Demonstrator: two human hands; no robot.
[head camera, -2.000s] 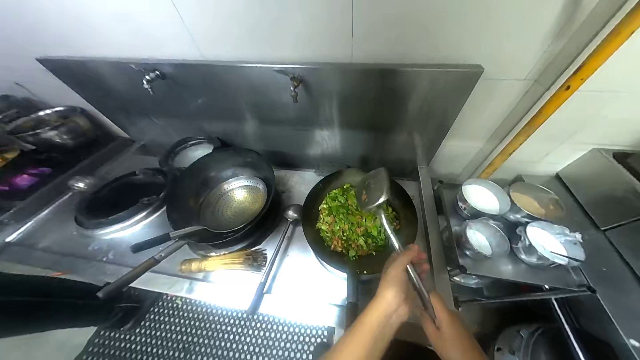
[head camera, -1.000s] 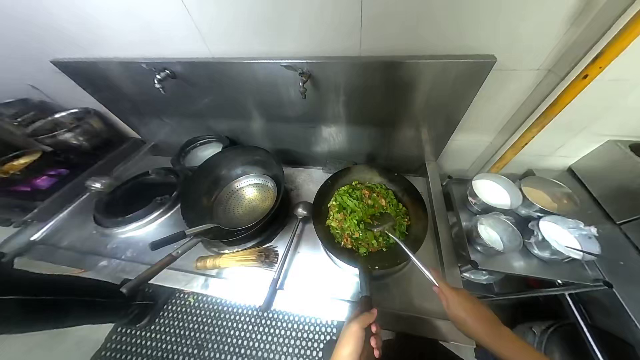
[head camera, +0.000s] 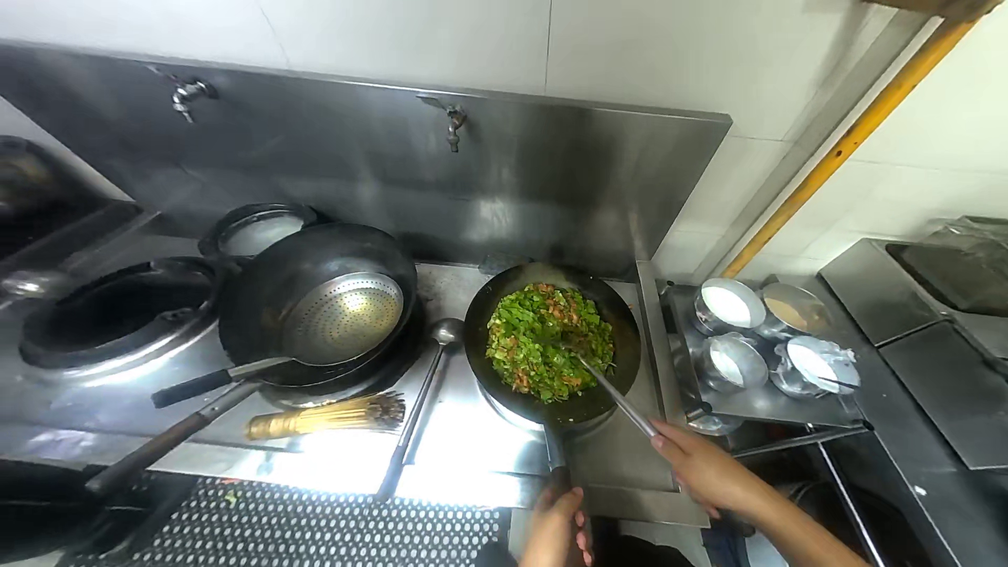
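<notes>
A dark wok (head camera: 628, 346) on the right burner holds chopped green vegetables mixed with small brownish-red pieces (head camera: 551, 339). At the bottom centre my left hand (head camera: 557, 524) is closed around the wok's handle (head camera: 555, 457). My right hand (head camera: 697, 465), to the right of the wok, grips the long metal handle of a cooking spatula (head camera: 622, 402); the spatula's head lies down in the food, largely hidden by it. Left of this wok a metal ladle (head camera: 446, 331) rests on the stove top.
A larger wok (head camera: 260, 315) with a perforated strainer (head camera: 342, 319) stands to the left, a bamboo brush (head camera: 323, 417) in front of it. Two taps (head camera: 453, 130) project from the steel backsplash. Several metal bowls (head camera: 728, 305) of white and tan contents sit on a right-hand rack.
Two seconds ago both hands were on the spatula, raised over the wok's right side. My left hand moved to the wok handle by one second ago, and the spatula head went down into the food.
</notes>
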